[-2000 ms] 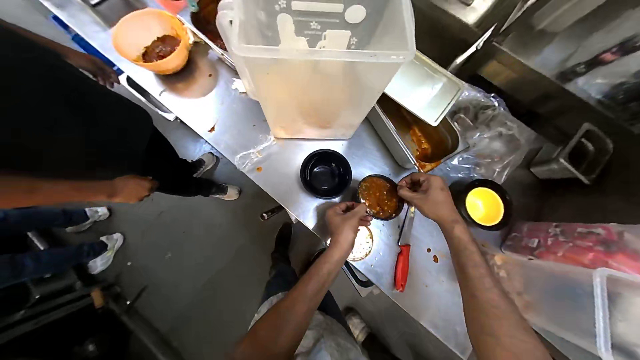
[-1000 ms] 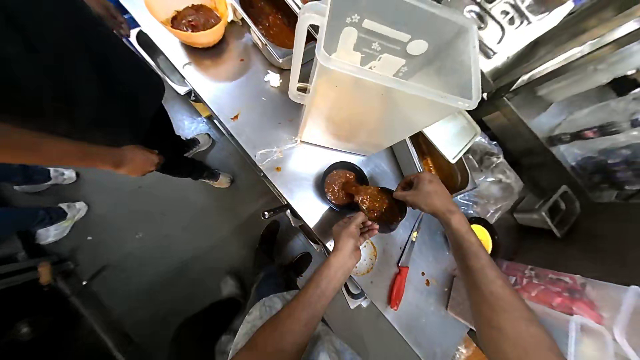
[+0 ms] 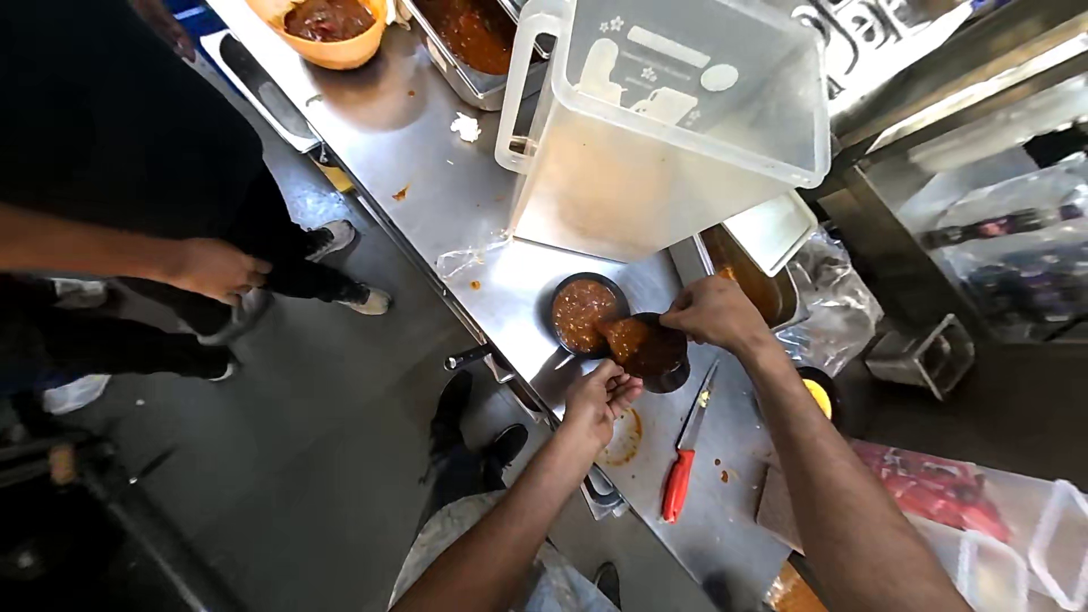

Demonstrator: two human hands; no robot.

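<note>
A small black bowl (image 3: 667,361) is tilted toward the left, red-brown sauce running over its rim into a second black bowl (image 3: 586,314) on the steel counter. My right hand (image 3: 714,314) grips the tilted bowl at its upper right rim. At the lower left rim of that bowl is my left hand (image 3: 602,395), its fingertips on the edge. The receiving bowl holds chunky sauce and stands upright. A knife with a red handle (image 3: 677,484) lies just below, near a ring of sauce (image 3: 625,438) on the counter.
A large clear plastic container (image 3: 629,187) stands behind the bowls, with a steel pan of sauce (image 3: 748,272) beside it. An orange bowl (image 3: 340,51) and another pan (image 3: 476,42) are at the upper left. A person's hand (image 3: 217,268) hangs left of the counter.
The filled bowl between my hands has been tipped toward the other bowl, which was without sauce two seconds ago and now holds much of it. The view has shifted.
</note>
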